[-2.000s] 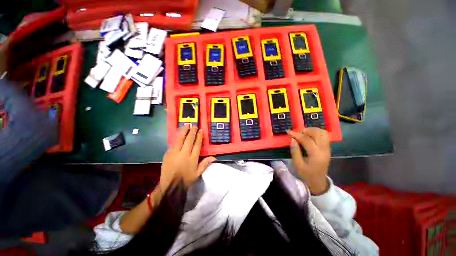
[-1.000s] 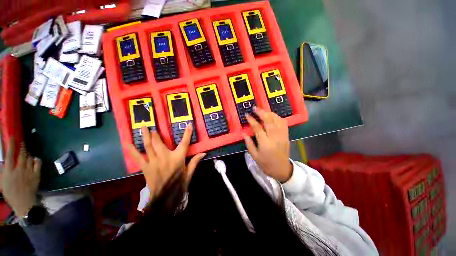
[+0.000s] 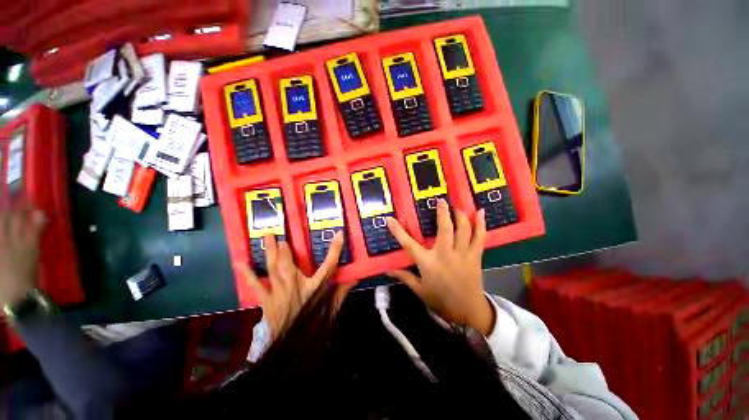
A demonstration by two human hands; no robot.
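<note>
A red phone tray holds keypad phones face up in two rows. In the near row, the phone at the left end, the one beside it and the middle one have white lit screens. The other two near-row screens are dark. Four far-row screens are blue; the far-right phone is dark. My left hand has spread fingers on the keypads of the two leftmost near phones. My right hand has spread fingertips at the middle near phone and the phones right of it. Neither hand grasps anything.
Loose batteries lie left of the tray, with a dark-and-white piece nearer the edge. A yellow-edged smartphone lies right. Stacked red trays stand low right. A coworker's hand is at left beside another red tray.
Three near-row screens turned from dark to white. My right hand's fingers spread wider over the near phones. Since the first frame, my left hand has spread onto the second phone.
</note>
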